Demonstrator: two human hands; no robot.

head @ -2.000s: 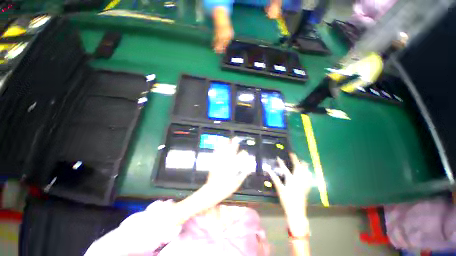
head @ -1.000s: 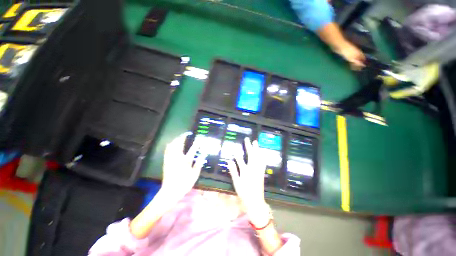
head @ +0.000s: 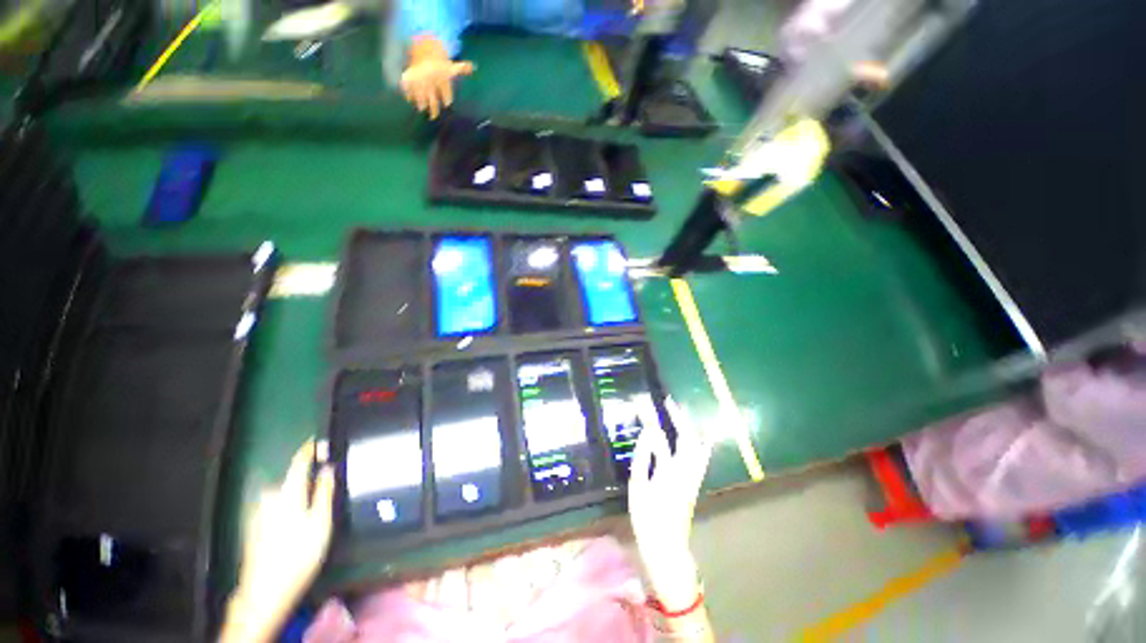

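A black phone tray [head: 422, 530] lies nearest me with smartphones in its four slots. The two left phones [head: 383, 459] show pale reflections; the two right phones [head: 553, 427] show dark screens with text. My left hand [head: 284, 528] is at the tray's left edge, fingers bent; its grip is unclear. My right hand [head: 666, 484] is over the rightmost phone's lower right part, fingers apart, holding nothing visible. A second tray [head: 383, 291] touches the near one behind it, with two blue-lit phones [head: 464, 286], a dark phone [head: 534, 284] between them and a bare left slot.
A large black tray [head: 145, 364] lies at left, with a dark item in its near end. A blue handheld item [head: 180, 185] lies beyond it. Another tray of phones [head: 540, 170] is at the back, near another person's hand [head: 434, 78]. A black-and-yellow stand [head: 742, 189] and black panel [head: 1031, 151] are right.
My hands have moved apart from over the near phones to the tray's left and right ends. The two right near phones now show text. The view has shifted, and the back tray is visible again.
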